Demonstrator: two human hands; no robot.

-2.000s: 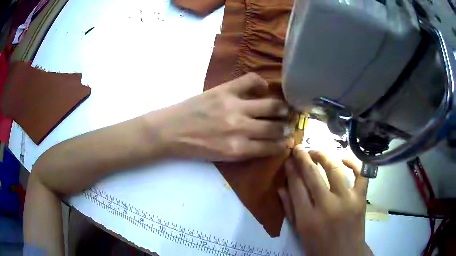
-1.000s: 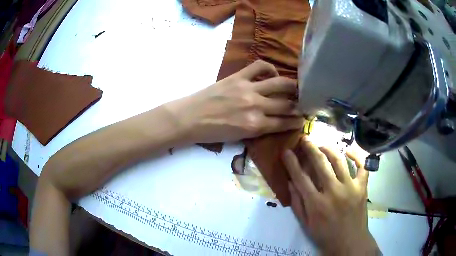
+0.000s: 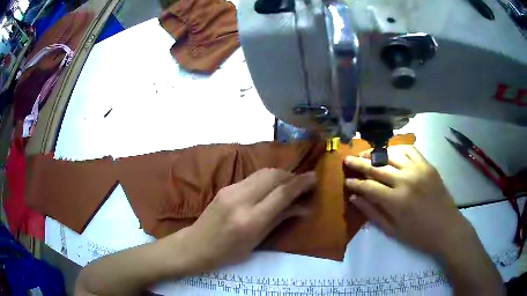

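Note:
A rust-brown gathered panel (image 3: 202, 173) lies across the white table, its puckered middle left of the needle and its right part under the yellow-marked presser foot (image 3: 332, 143). A smooth brown layer (image 3: 330, 225) comes toward me from the foot. My left hand (image 3: 254, 205) lies flat on the cloth left of the foot, slightly blurred, fingertips pointing right. My right hand (image 3: 396, 191) presses on the cloth's right edge, fingers bent, beside the foot. Neither hand clearly pinches the cloth. The needle tip cannot be made out.
The pale machine head (image 3: 289, 63) stands above the hands. Red-handled snips (image 3: 482, 162) lie at the right. A crumpled gathered piece (image 3: 202, 37) lies behind. A flat spare piece (image 3: 72, 188) lies at the left, against the panel. A printed ruler (image 3: 323, 284) runs along the front edge.
The view has shifted. The gathered panel has turned from running away behind the needle to lying leftward across the table. Both hands have moved with the cloth and still rest on it.

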